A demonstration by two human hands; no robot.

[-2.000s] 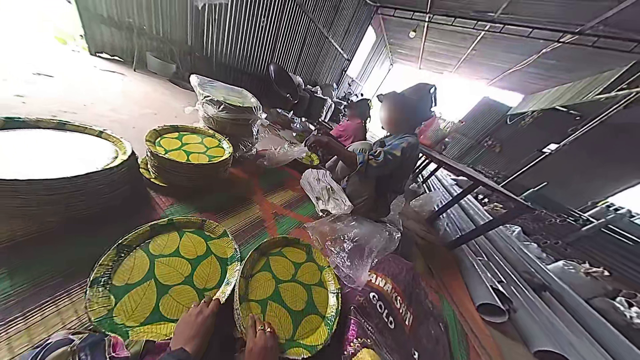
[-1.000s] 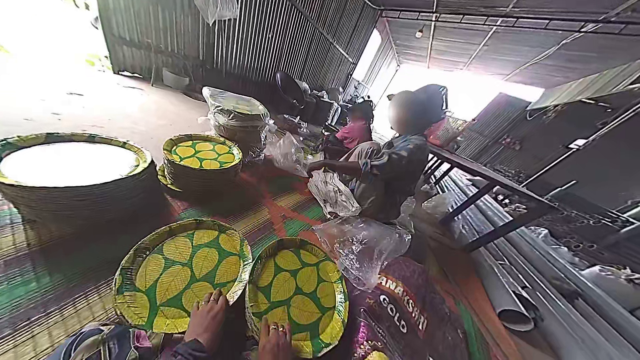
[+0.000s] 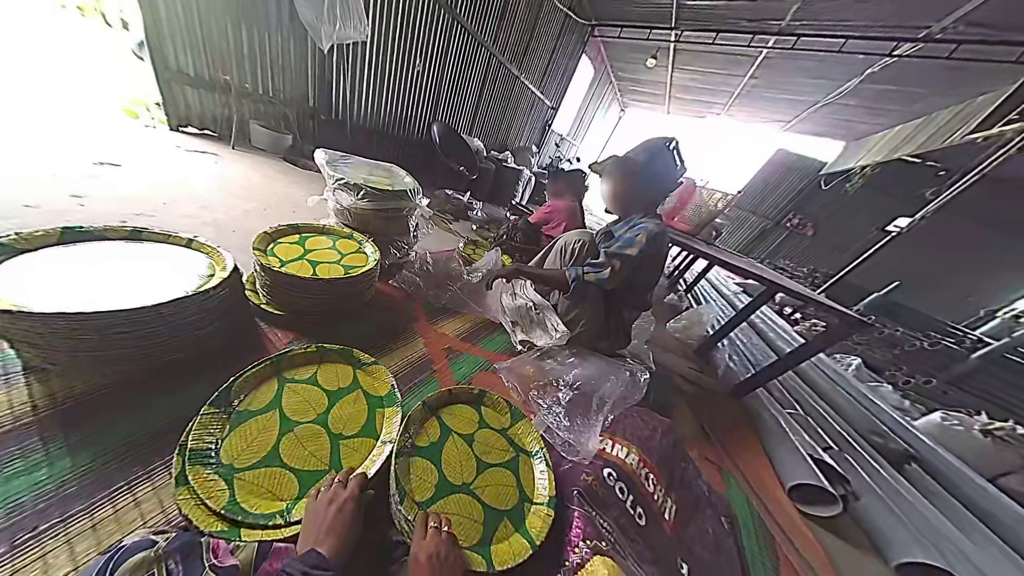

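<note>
Two groups of round green plates with a yellow leaf pattern lie in front of me. My left hand [image 3: 336,512] rests on the lower right rim of the left plates [image 3: 304,424], where one plate sits slightly offset over another. On the near edge of the right plates [image 3: 472,472] lies my right hand [image 3: 436,548], its fingers bent over the rim. Whether either hand grips a plate cannot be told. Behind them stands a tall stack of smaller leaf-pattern plates [image 3: 316,260]. A wide stack with a white top [image 3: 112,276] is at the far left.
A person [image 3: 624,256] sits ahead beside clear plastic bags [image 3: 580,392], with another person [image 3: 560,208] farther back. A printed purple sack [image 3: 640,496] lies at my right. Beyond it are long grey pipes [image 3: 808,488] and a bench [image 3: 768,276]. A plastic-wrapped stack [image 3: 368,188] stands behind.
The top left plate now sits offset, with the edge of another plate showing below it. The seated person's arm has shifted near the plastic bags.
</note>
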